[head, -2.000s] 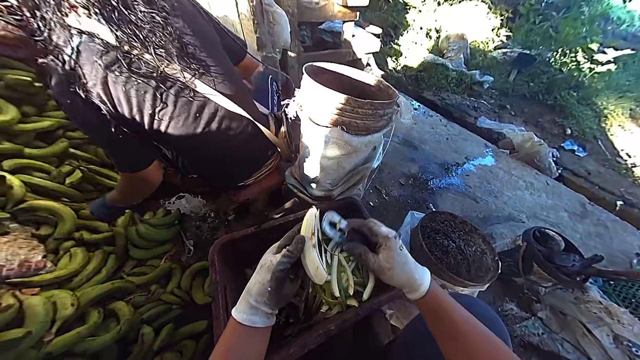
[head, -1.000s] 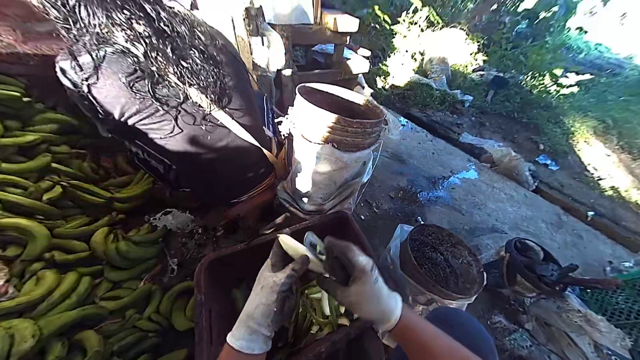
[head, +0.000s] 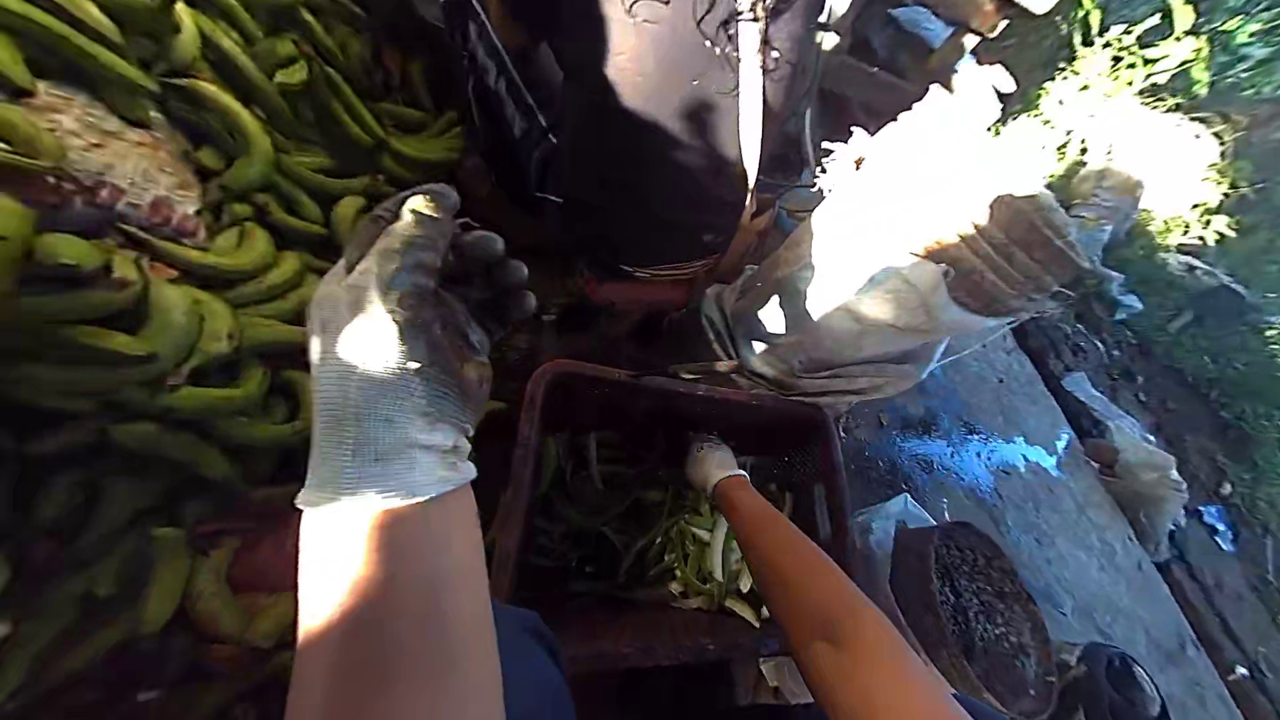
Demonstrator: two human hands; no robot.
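Note:
My left hand (head: 420, 330), in a grey and white work glove, is raised above the left side of a dark red plastic crate (head: 840, 480), beside the heap of green plantains or bananas (head: 220, 260). Its fingers are curled, and I cannot tell whether they hold anything. My right hand (head: 712, 462), also gloved, reaches down inside the crate near the far wall, its fingers lost in shadow. Green and pale peels (head: 712, 550) lie in the crate below that hand.
Another person (head: 660, 130) is close by beyond the crate. A bucket wrapped in sacking (head: 870, 320) stands behind the crate's far right corner. A dark-filled bucket (head: 985, 610) is on the right, by a concrete slab (head: 1110, 570).
My hands were together over the crate on a pale peeled fruit; now they are apart, the left raised over the left side, the right down inside. The view has swung left.

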